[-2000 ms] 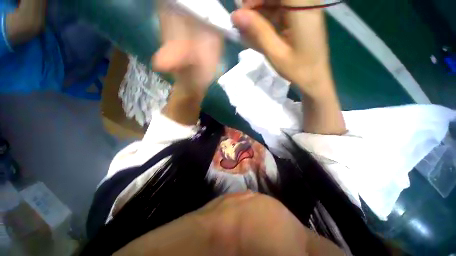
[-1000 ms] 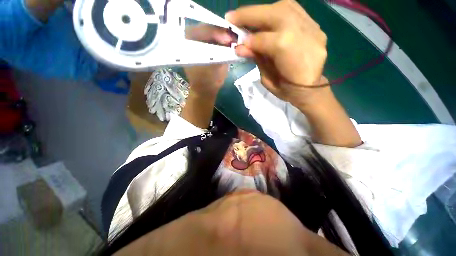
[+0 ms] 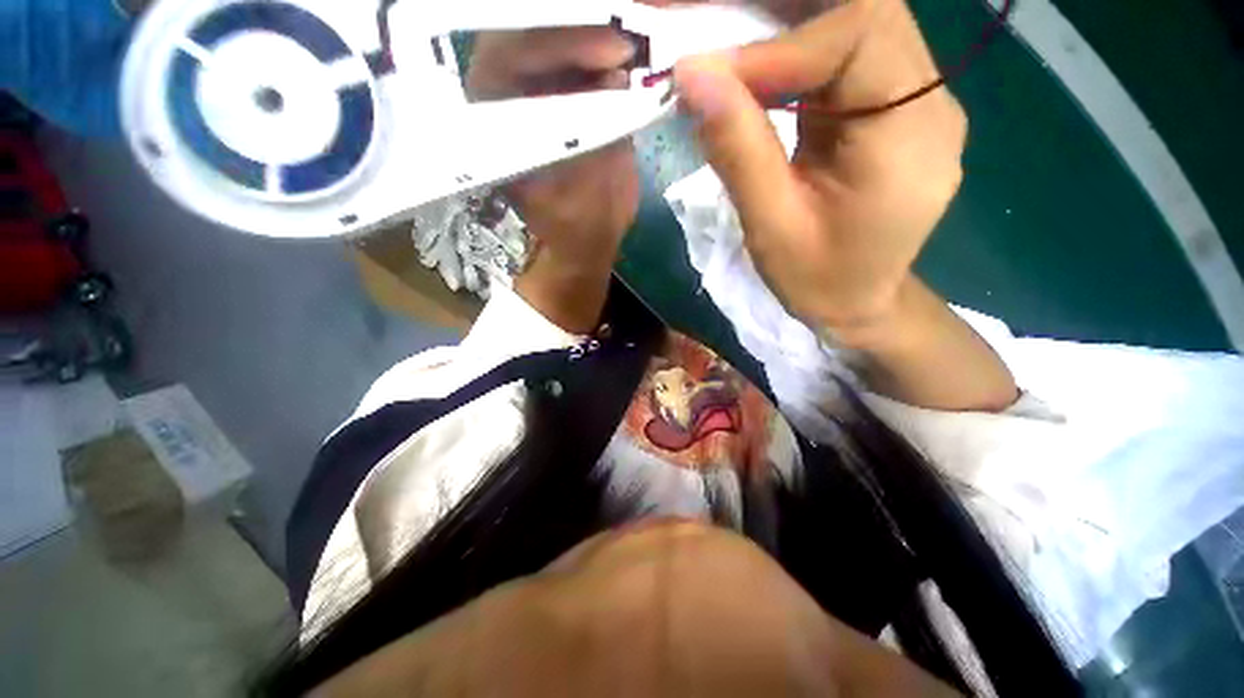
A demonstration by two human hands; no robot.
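Note:
A white housing half (image 3: 409, 171) is held up at the top left, open ribbed side towards me, its round vented head at left. My left hand (image 3: 587, 184) holds it from behind; its fingers show through the handle opening. My right hand (image 3: 839, 177) pinches a thin red lead wire (image 3: 894, 102) with thumb and finger at the narrow end of the housing. The wire loops out to the right, past the top edge. The fingertips partly hide that end.
White housings (image 3: 471, 246) lie heaped in a brown carton (image 3: 409, 289) below the shell. A white cloth (image 3: 1146, 436) covers the green table's (image 3: 1078, 218) near edge. Boxes (image 3: 178, 443) stand at lower left. Blue clothing of another person (image 3: 62, 62) shows at top left.
The hands were blurred and the shell mostly cut off; it then came into view and has shifted left and slightly down. My right hand has stayed at its narrow end since one second ago.

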